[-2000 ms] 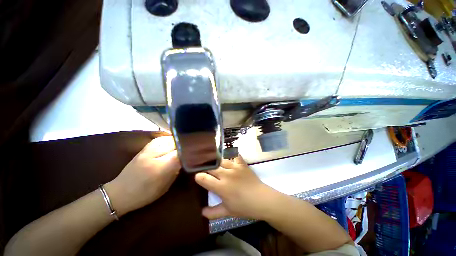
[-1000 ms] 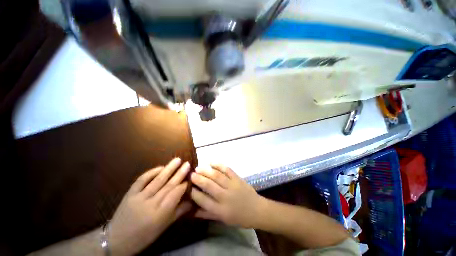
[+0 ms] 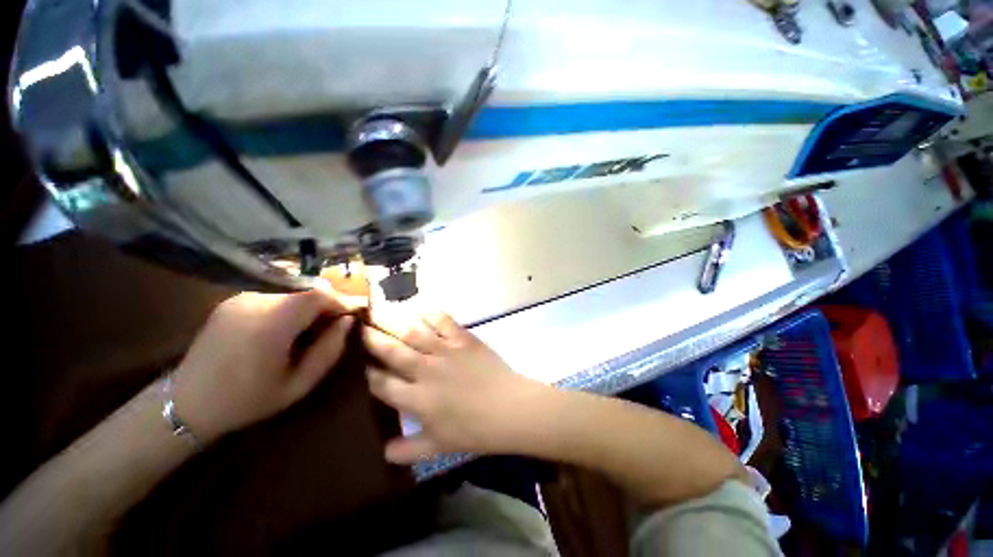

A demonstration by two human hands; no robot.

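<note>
The dark brown fabric [image 3: 316,468] lies over the left of the table and hangs over its front edge. It looks orange-brown in the lamp light by the needle. The white sewing machine [image 3: 610,65] with a blue stripe stands above it. My left hand [image 3: 250,348] wears a bracelet and pinches the fabric's edge just in front of the presser foot. My right hand [image 3: 441,386] lies beside it, fingers spread and fingertips at the fabric's edge, palm side over the table. The needle area is partly hidden by the machine head.
Metal snips [image 3: 716,257] and orange-handled scissors [image 3: 794,222] lie right of the needle. A ruled tape [image 3: 642,359] runs along the front edge. A blue crate [image 3: 811,413] holding white pieces and a red container [image 3: 865,359] stand beside the table.
My hands have moved from flat on the fabric, near the front, up to the needle area. My left fingers now pinch the edge. The camera view has shifted, showing more machine.
</note>
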